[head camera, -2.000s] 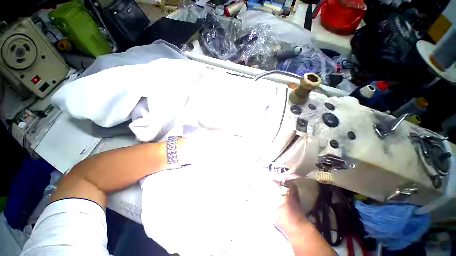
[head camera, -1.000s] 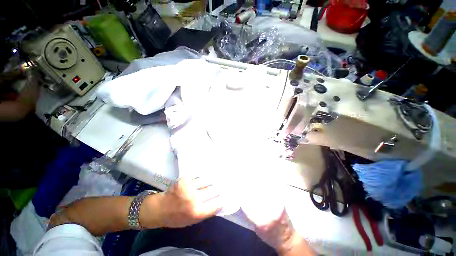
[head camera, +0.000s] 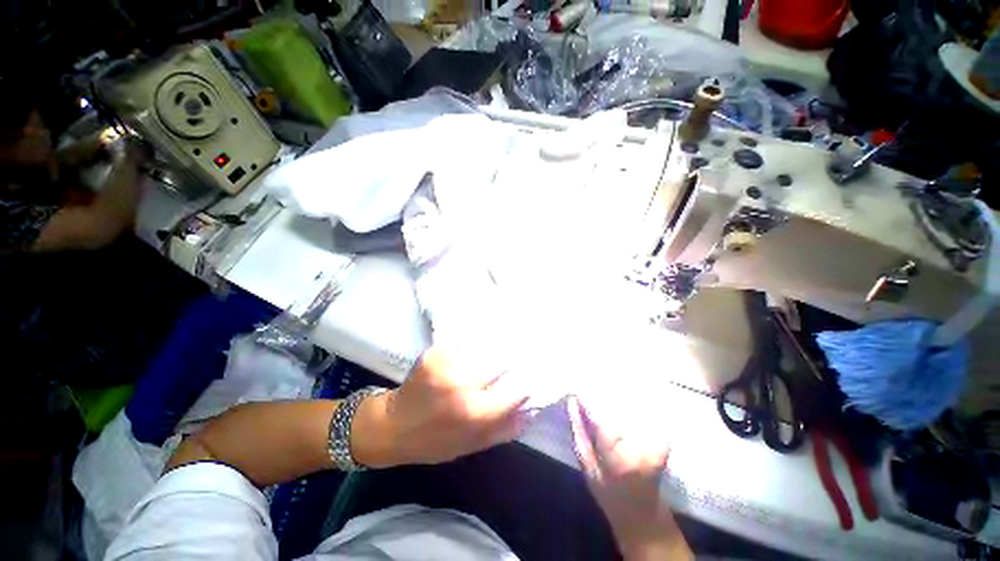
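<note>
A white garment (head camera: 373, 164) lies over the machine table, its middle and right part washed out to pure white by glare. My left hand (head camera: 450, 408), with a metal watch on the wrist, holds the garment's near edge at the table front. My right hand (head camera: 627, 451) is just right of it, its fingers at the same cloth edge, partly lost in glare. The sewing machine head (head camera: 833, 247) stands at right. Its needle area (head camera: 678, 287) is above and right of my hands; contact with the cloth there cannot be told.
Black-handled scissors (head camera: 764, 400) and red-handled snips (head camera: 842, 477) lie below the head, beside a light blue bundle (head camera: 899, 370). A second machine (head camera: 192, 115) and another person's arm (head camera: 93, 214) are at left. A blue bin (head camera: 197, 356) with white cloth is low left. Plastic bags (head camera: 614, 71) lie behind.
Both hands have come from the needle area back to the table's front edge with the cloth. Scissors and snips have come into fuller view. Since one second ago the view has shifted slightly.
</note>
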